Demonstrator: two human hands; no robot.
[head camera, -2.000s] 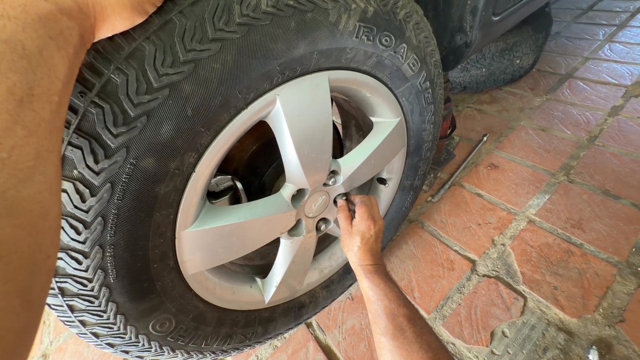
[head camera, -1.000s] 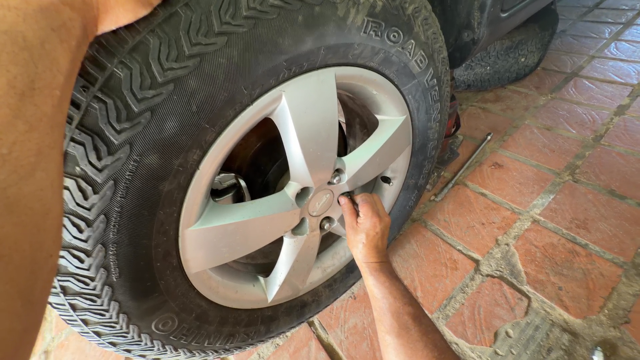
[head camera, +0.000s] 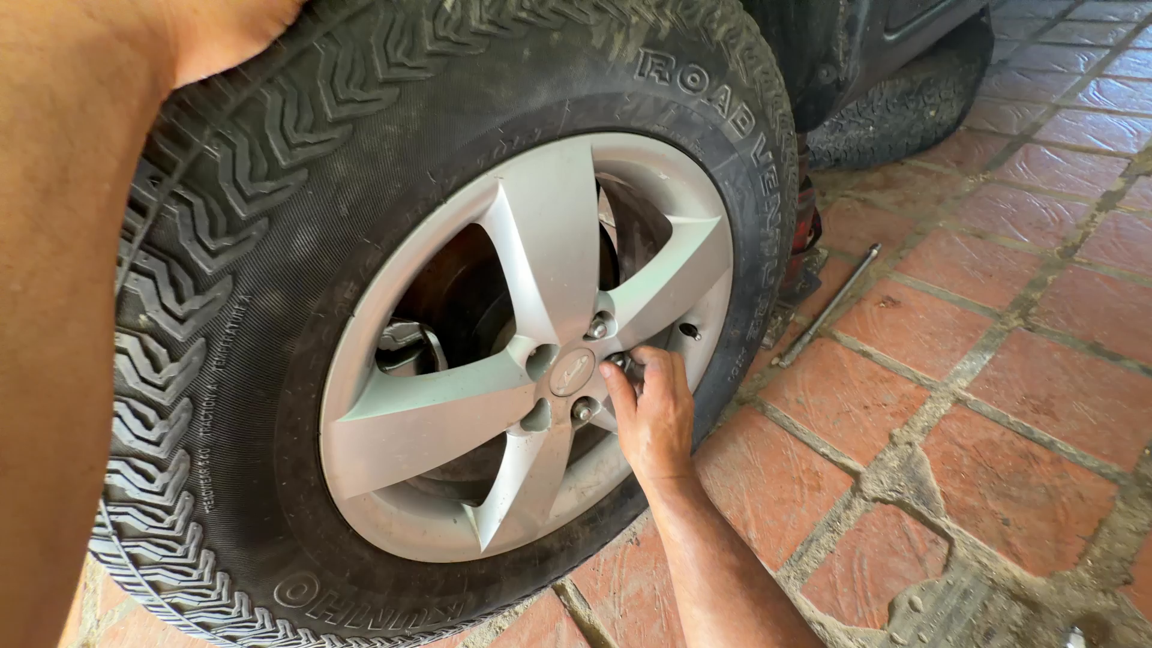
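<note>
A five-spoke silver alloy wheel (head camera: 557, 225) with a black Kumho tire (head camera: 261, 396) fills most of the head view. My right hand (head camera: 655, 409) pinches a lug nut (head camera: 619, 362) between thumb and fingers, just right of the round center cap (head camera: 571, 372). Two other lug nuts sit in their holes, one above (head camera: 598, 328) and one below (head camera: 584, 410). Two more holes, left of the cap, show no nut. At the top left my left hand (head camera: 229, 36) rests on the tire tread, its fingers mostly out of frame.
A long metal bar (head camera: 828, 306) lies on the terracotta tile floor (head camera: 1017, 486) right of the wheel. Behind the tire stands a red and black object (head camera: 804, 225), partly hidden. Dark vehicle bodywork (head camera: 909, 36) and another tire (head camera: 900, 112) are at the upper right.
My right hand stays at the same lug nut, with its fingers slightly shifted around it. My left hand remains at the top of the tire.
</note>
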